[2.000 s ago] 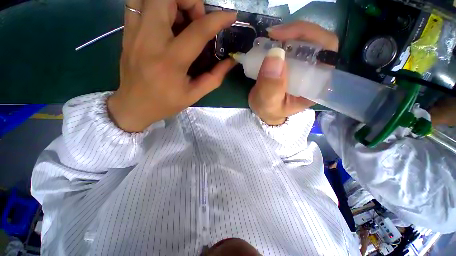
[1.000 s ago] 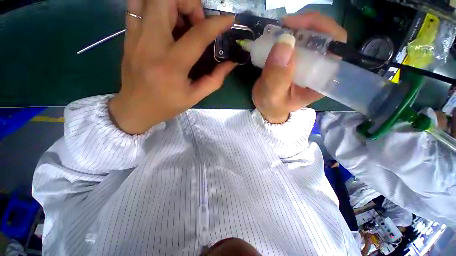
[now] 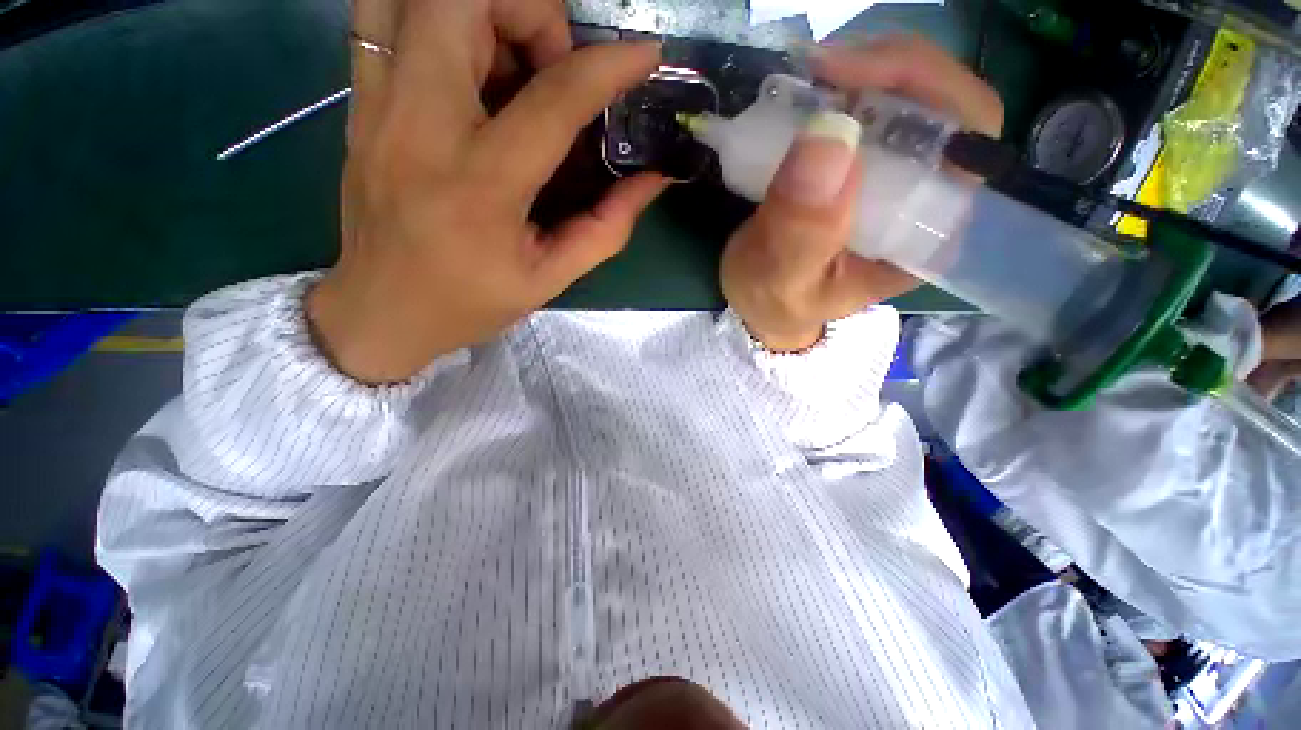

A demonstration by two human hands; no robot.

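Note:
A black watch housing (image 3: 639, 140) with a shiny silver rim lies on the dark fixture (image 3: 742, 63). My left hand (image 3: 464, 186) is at its left, with index finger and thumb spread at its upper and lower edges; whether they touch it is hard to tell. My right hand (image 3: 813, 228) is closed around the milky glue syringe (image 3: 920, 207). The yellow-green needle (image 3: 691, 124) is over the right part of the housing's inside; contact is not clear. The green adapter (image 3: 1141, 335) and a clear tube are at the syringe's rear.
A thin metal rod (image 3: 283, 123) lies on the green mat (image 3: 143, 214). White paper (image 3: 828, 12) is at the top. A black controller with a round gauge (image 3: 1076, 139) and yellow label is at the right. Another person's white sleeve (image 3: 1113, 471) is at the right. A blue bin (image 3: 64, 613) is at lower left.
The needle has moved from the housing's lower right edge up and slightly right, over its inside. The syringe and right hand shifted slightly right. My left hand stays nearly in place.

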